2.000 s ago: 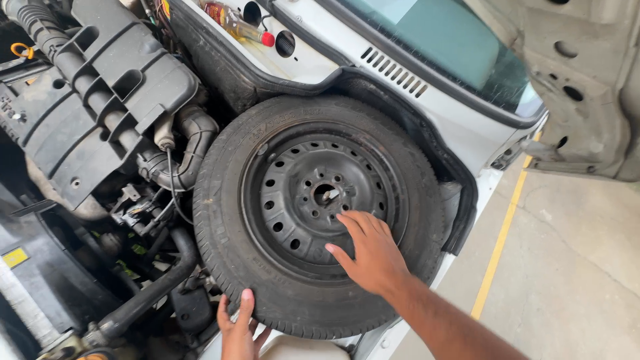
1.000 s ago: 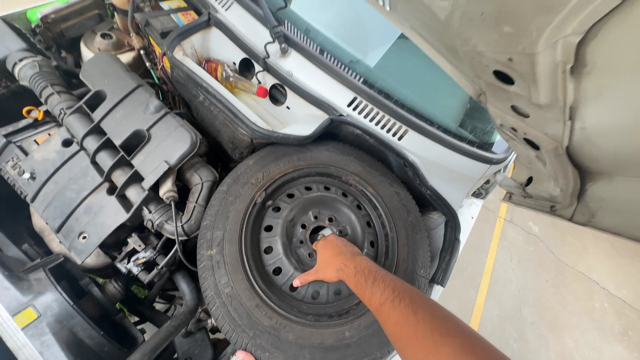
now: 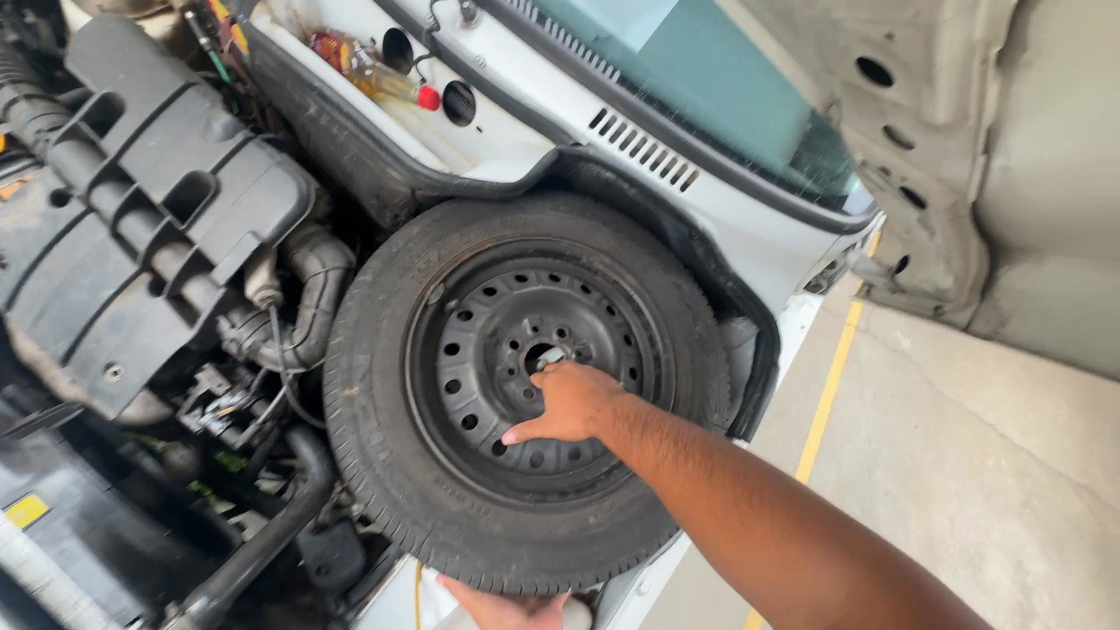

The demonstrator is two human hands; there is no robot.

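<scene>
A spare tire on a black steel wheel (image 3: 376,402) lies in the engine bay. My right hand (image 3: 573,404) is at the wheel's center, its fingers at the hub hole and its thumb spread over the wheel disc; whether the fingertips grip the rim of the hole cannot be told. A small pale metal part (image 3: 549,357) shows in that hole, beside the fingers. Below the tire's near edge is my left hand (image 3: 503,605), against the underside of the tread, with its fingers mostly hidden beneath the tire.
Left of the tire are the engine cover (image 3: 149,210) and a black hose (image 3: 311,472). A plastic bottle with a red cap (image 3: 385,79) lies in the white cowl recess. The windshield (image 3: 717,96) is beyond, and the raised hood (image 3: 1050,175) is at the right.
My right hand has moved from above the wheel onto its hub area. My left hand has gone from the tire's near side to beneath its edge. The view has shifted.
</scene>
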